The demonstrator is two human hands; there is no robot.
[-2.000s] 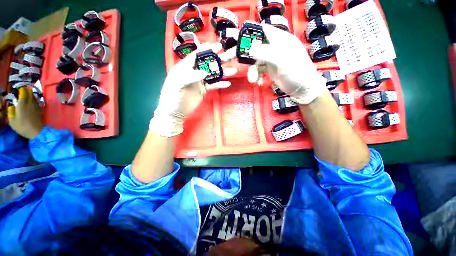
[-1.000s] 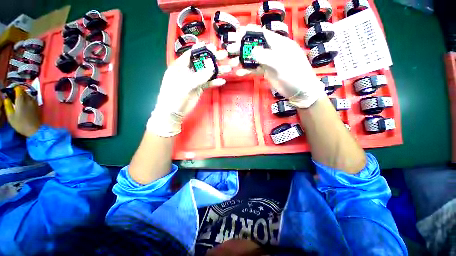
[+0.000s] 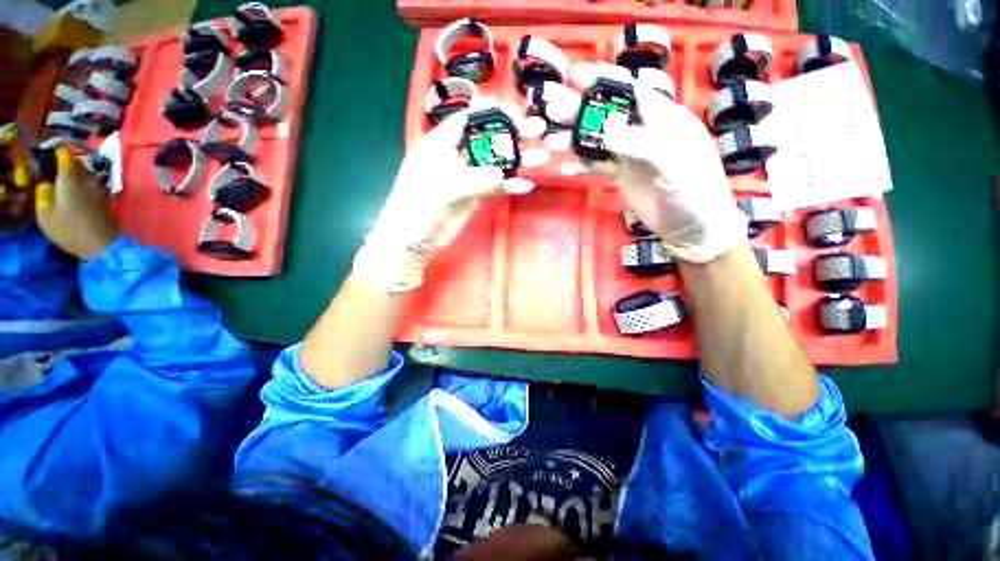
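Observation:
My left hand [image 3: 422, 203], in a white glove, holds a black smartwatch [image 3: 490, 144] with its lit screen facing up, showing green and white patches. My right hand [image 3: 671, 175], also gloved, holds another smartwatch [image 3: 603, 117] with green icons on its dark face; the fingers cover part of its lower right. The two watches are side by side and apart, above a red-orange compartment tray [image 3: 543, 271]. Several watches with perforated pale straps [image 3: 649, 313] lie in the tray's pockets.
A white printed sheet [image 3: 828, 137] lies on the tray's right side. Another red-orange tray [image 3: 274, 164] with watches is at left on the green bench [image 3: 345, 164], beside a person's gloved hand with yellow fingertips [image 3: 75, 203]. A clear plastic bag [image 3: 932, 33] is at top right.
The view has shifted, so the trays and hands appear further right. Both watches are still held, and their screens still show green. The left watch is turned slightly differently.

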